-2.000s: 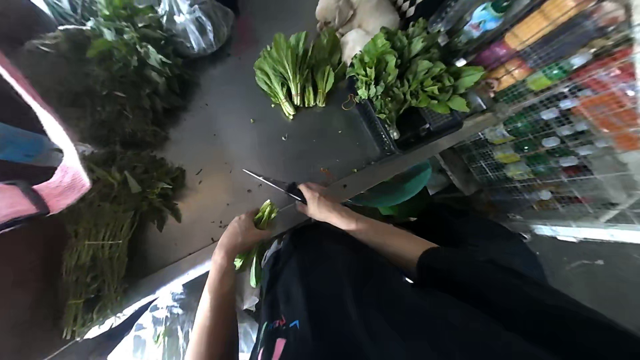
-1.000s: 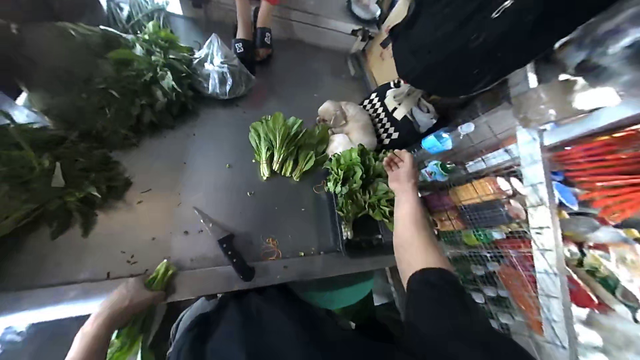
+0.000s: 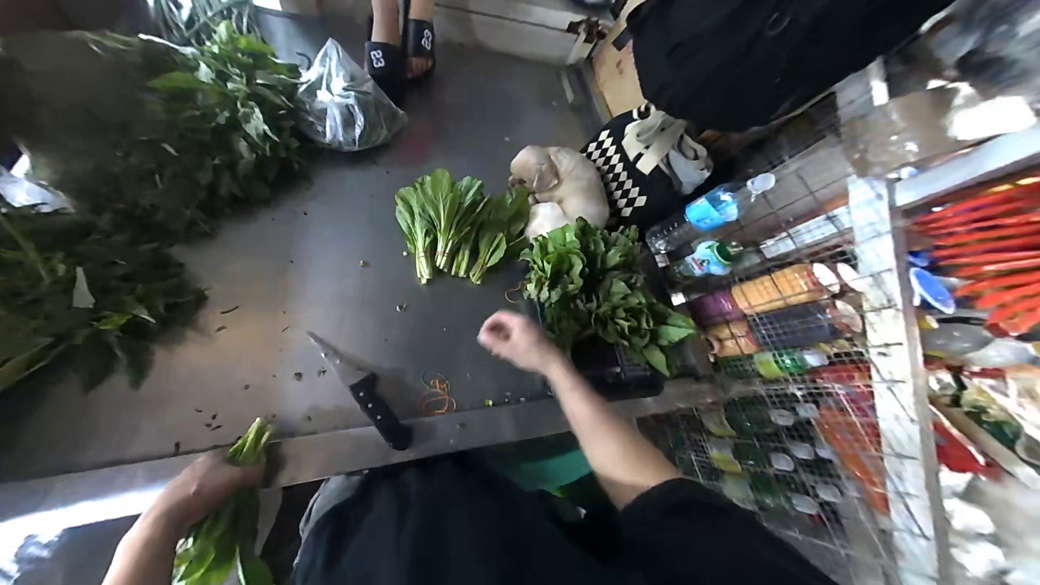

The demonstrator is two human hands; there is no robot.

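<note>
My left hand (image 3: pixel 213 481) is closed around the stems of a bunch of leafy greens (image 3: pixel 215 536) at the front edge of the metal table, leaves hanging down. A knife with a black handle (image 3: pixel 380 413) lies beside the table's edge, its blade pointing away to the left. My right hand (image 3: pixel 517 340), blurred, is over the table with its fingers curled; whether it holds anything small cannot be told. Several rubber bands (image 3: pixel 439 396) lie between the knife and that hand. Farther back are trimmed bunches of greens (image 3: pixel 455 219), and to the right, more greens (image 3: pixel 601 284) in a black crate (image 3: pixel 621 380).
Piles of leafy greens (image 3: pixel 219 130) cover the left side, with a tied plastic bag (image 3: pixel 345 106) beside them. A pale animal (image 3: pixel 569 180) lies curled by a checkered bag (image 3: pixel 621 166). A wire rack of bottles (image 3: pixel 784 284) stands on the right. A person's sandaled feet (image 3: pixel 402 53) are at the back.
The knife, in my right hand two seconds ago, lies on the table. My right hand has moved from beside the crate of greens back toward the table's front. My left hand still grips its bunch.
</note>
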